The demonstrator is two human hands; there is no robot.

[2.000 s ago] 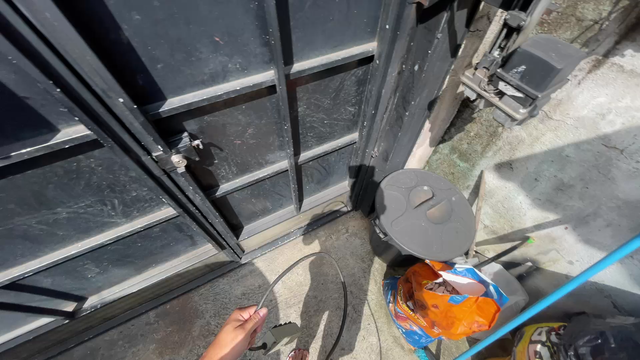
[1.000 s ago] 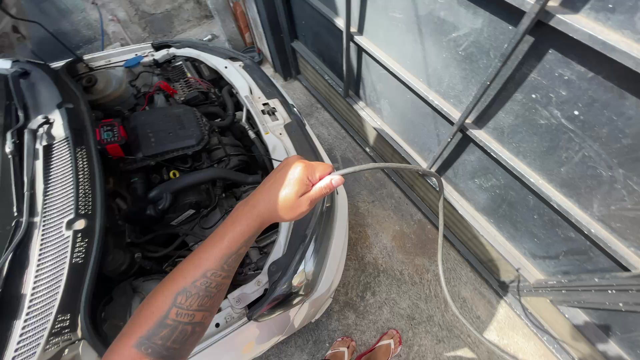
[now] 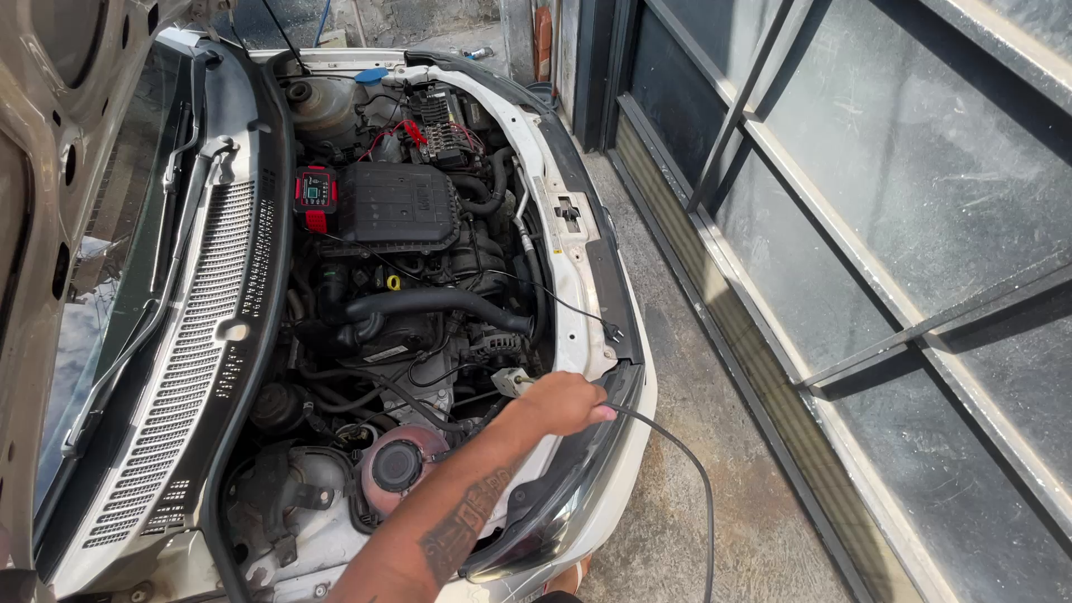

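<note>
In the head view, my left hand (image 3: 563,404) is closed around a dark electrical cable (image 3: 702,471) above the front edge of the car's engine bay. A pale socket-like connector (image 3: 512,382) sticks out from its far side; the fingers partly hide where it joins the cable. Just beyond, a thin black cord ends in a two-pin plug (image 3: 615,332) lying on the front crossmember. That cord runs back toward a red and black battery charger (image 3: 316,191) beside the black engine cover (image 3: 398,205). Red clamps (image 3: 414,131) are near the battery area. My right hand is out of view.
The raised hood (image 3: 50,100) is on the left. A metal gate (image 3: 804,268) with framed panels runs along the right, with a concrete strip (image 3: 687,335) between it and the bumper. A pink coolant reservoir (image 3: 398,469) lies under my forearm. A sandaled foot shows below the bumper.
The view has swung from the gate and bin to the open engine bay. My left hand now holds the cable over the bay's front edge, with a pale connector showing.
</note>
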